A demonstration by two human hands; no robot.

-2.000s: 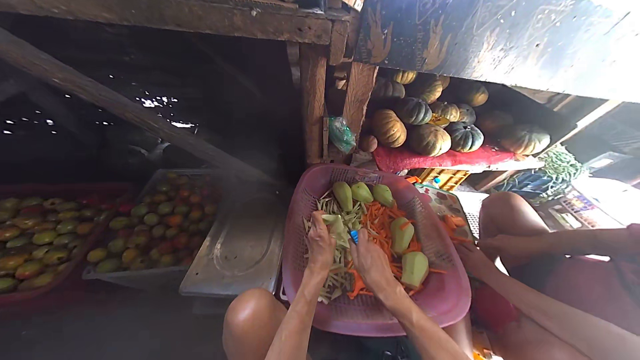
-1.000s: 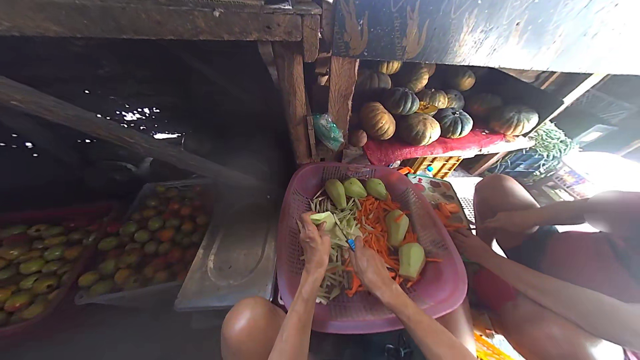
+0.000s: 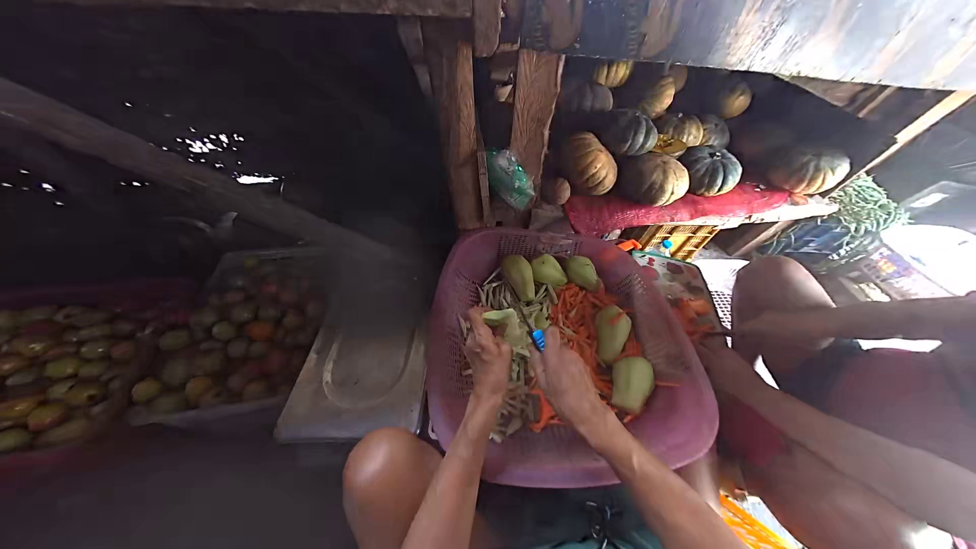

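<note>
My left hand (image 3: 488,357) grips a pale green peeled vegetable (image 3: 499,316), partly hidden by the fingers, over a pink plastic basket (image 3: 568,474). In my right hand (image 3: 566,377) is a knife (image 3: 538,339) with a blue part on its handle, its blade angled toward that vegetable. Below both hands lie pale green shreds (image 3: 515,404) on the left and orange shreds (image 3: 576,313), like carrot, to the right. Several whole peeled green vegetables (image 3: 612,334) rest along the basket's back and right side.
A co-worker's arm (image 3: 801,412) and knee are close at the right, beside a patterned board (image 3: 671,278) with orange shreds. Squashes (image 3: 652,179) sit on a shelf behind. Left of the basket are a metal lid (image 3: 366,374) and containers of reddish-green fruit (image 3: 229,332). Wooden posts (image 3: 457,130) stand behind.
Both hands stay over the basket, with the vegetable and knife still held. The co-worker's hand has shifted slightly near the patterned board.
</note>
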